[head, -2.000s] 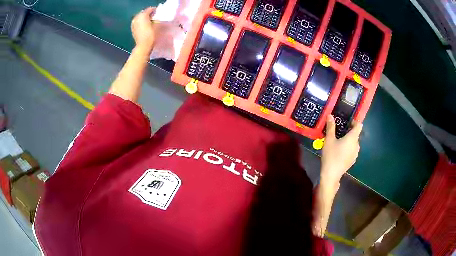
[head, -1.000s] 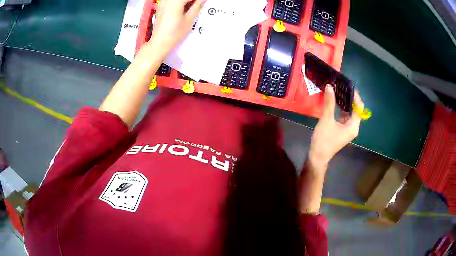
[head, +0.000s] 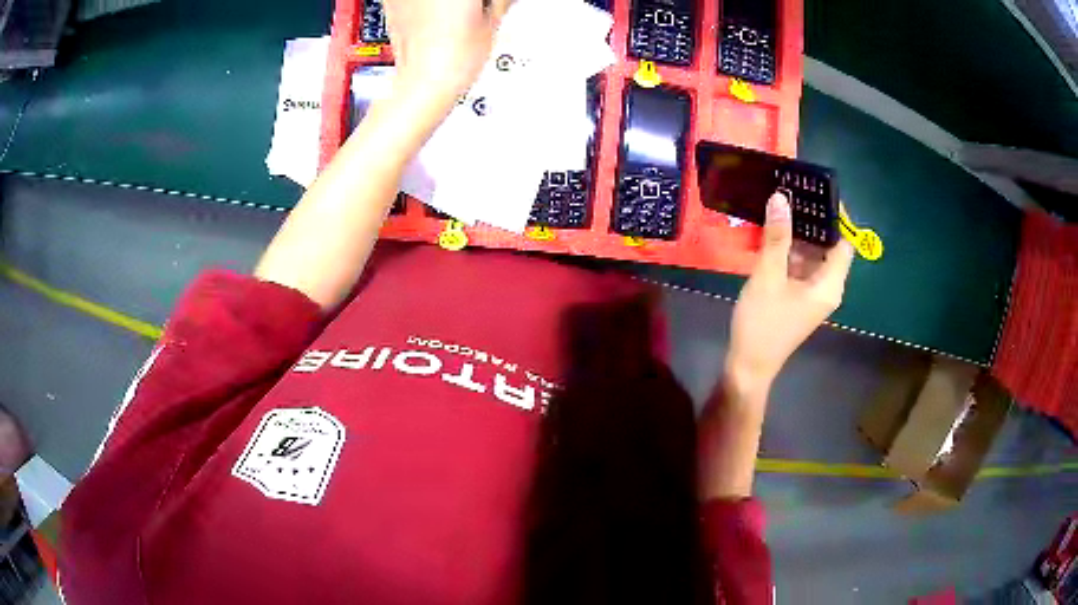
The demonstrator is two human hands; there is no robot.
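My right hand (head: 790, 284) holds a black keypad phone (head: 745, 183) by its keypad end, tilted sideways above the tray's near right pocket. A yellow tab (head: 867, 242) sticks out at that end. The red-orange phone tray (head: 733, 247) holds several bare phones, one beside that pocket (head: 653, 166). A stack of white empty sleeves (head: 520, 118) lies fanned over the tray's left part and hides some phones. My left hand (head: 443, 41) is over the stack's upper left, cut by the top edge; its fingertips and what they touch are unclear.
The tray rests on a green bench top (head: 934, 260). More white sleeves (head: 298, 112) lie at its left side. Red-orange stacked trays (head: 1046, 325) stand at far right. An open cardboard box (head: 940, 425) and a yellow line (head: 89, 301) are on the grey floor below.
My right hand has lifted the phone out of the near right pocket and turned it sideways. My left hand has moved right, and the sleeve stack now covers the tray's left part.
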